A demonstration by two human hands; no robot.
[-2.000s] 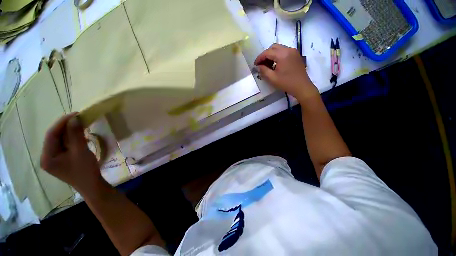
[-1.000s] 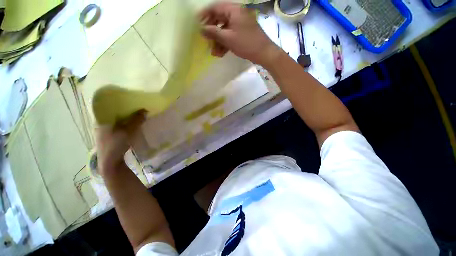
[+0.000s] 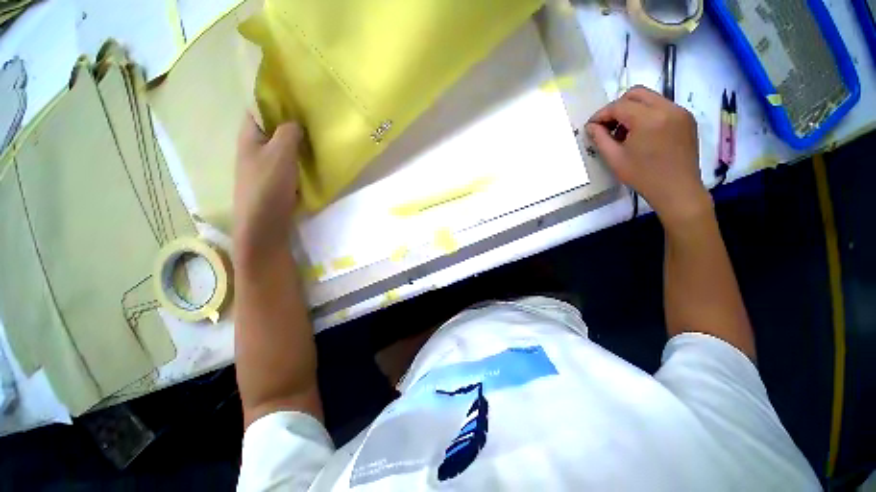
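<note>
A panel [image 3: 384,72], yellow side up, lies over the white board [image 3: 471,178]. A stitched line runs down it to a small shiny cluster [image 3: 381,131] near its lower edge. My left hand [image 3: 274,163] grips the panel's left edge. My right hand [image 3: 648,139] is right of the board, fingertips together at the table surface beside a few tiny dark bits [image 3: 591,151]; whether it pinches one of them cannot be seen.
A tape roll [image 3: 192,279] sits on marked beige panels [image 3: 86,221] at left. Another tape roll [image 3: 665,13], a dark-handled tool [image 3: 669,72], pink-handled snips [image 3: 727,135] and a blue tray [image 3: 783,120] of small grey pieces are at right.
The panel has been turned from its beige side to its yellow side. My right hand has let go of it and moved right, down to the table. My left hand still holds the panel.
</note>
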